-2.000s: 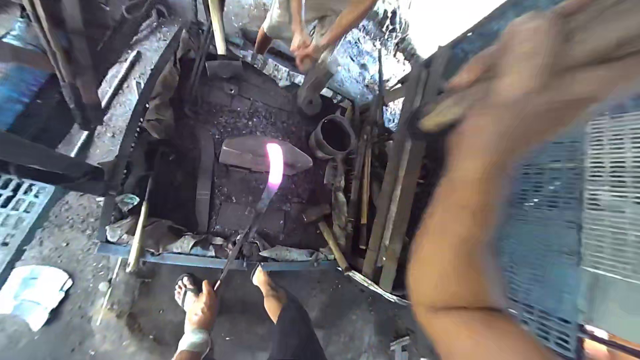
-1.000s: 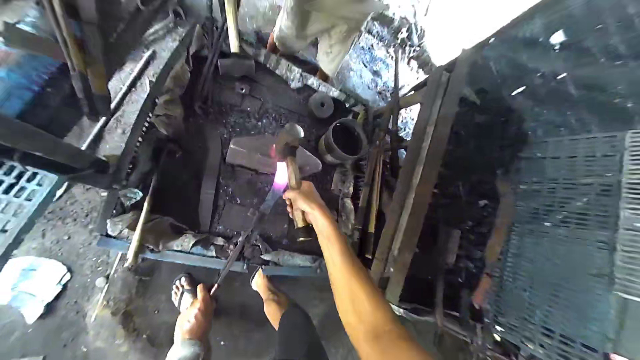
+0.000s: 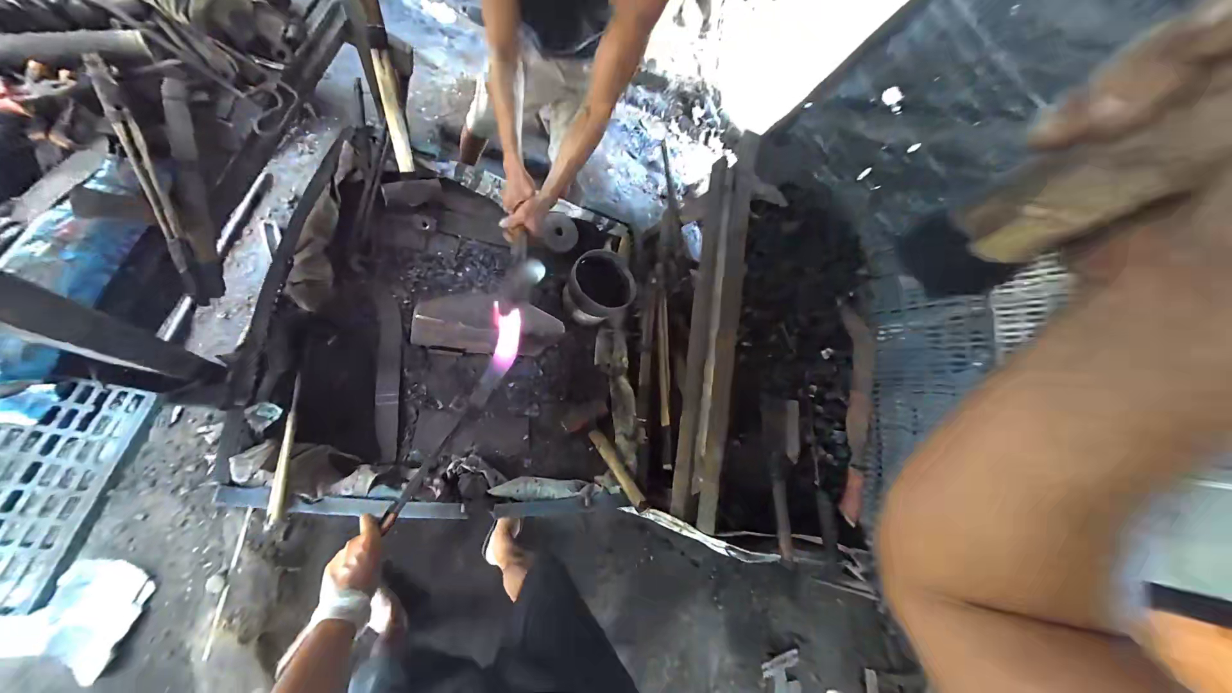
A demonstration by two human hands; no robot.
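My left hand [image 3: 356,563], its wrist wrapped in white, grips the dark end of a long iron bar [image 3: 443,448]. The bar's far end glows pink-white over a steel anvil block [image 3: 457,324]. My right hand [image 3: 1107,106], blurred and raised high at the right, is closed round a wooden hammer handle [image 3: 1068,207]; the hammer's head is hard to make out. Across the pit a co-worker's two hands hold a hammer [image 3: 525,269], its blurred head just above the glowing end.
A round metal pot [image 3: 600,284] stands right of the anvil. Wooden beams [image 3: 714,337] run along the pit's right side. A loose hammer handle [image 3: 616,467] and a wooden-handled tool [image 3: 285,443] lean near the front edge. Plastic crates [image 3: 72,481] flank the area.
My right hand has gone from over the anvil, where its hammer was at the glowing end, up to the right. The co-worker's hands and hammer have come over the anvil.
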